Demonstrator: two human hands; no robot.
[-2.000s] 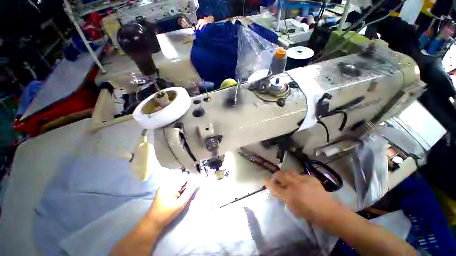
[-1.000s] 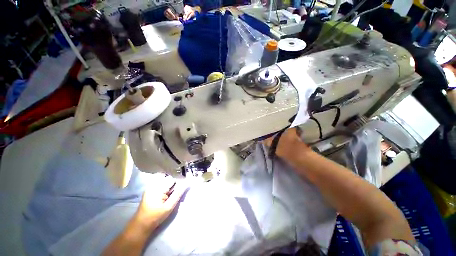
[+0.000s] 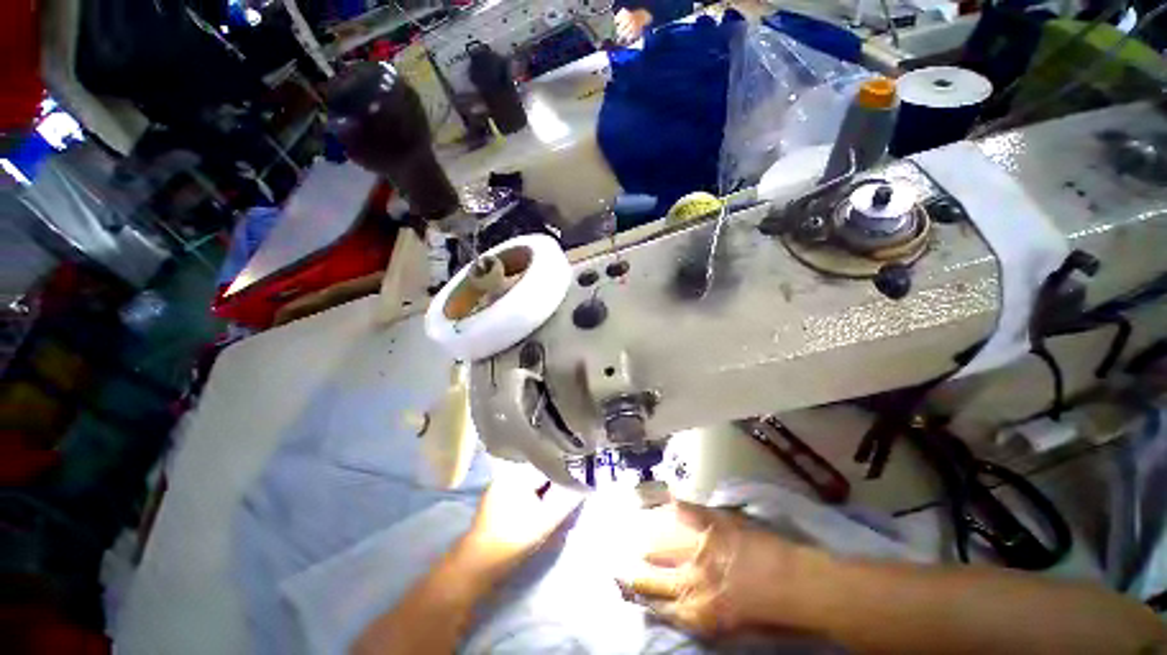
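Light blue-grey cloth [image 3: 365,505] lies left of the needle and under both hands on the machine table. The cream sewing machine head [image 3: 793,333] stands over it, with its presser foot area [image 3: 646,476] in bright lamp glare. My left hand [image 3: 518,525] rests on the cloth just left of the needle, its fingertips washed out by glare. My right hand [image 3: 698,563] is on the cloth just right of and before the needle, fingers bent down on it. Glare hides whether either hand pinches the cloth.
Black-handled shears [image 3: 1005,505] and dark red snips [image 3: 800,458] lie right of the needle. A white tape roll [image 3: 499,297] sits on the machine's left end. A grey thread cone [image 3: 860,132] stands behind. Navy fabric [image 3: 666,122] lies on the table beyond.
My right hand has come from under the machine arm to the cloth near the needle. The cloth at the right has shifted, uncovering the shears and snips. The view has swung left.
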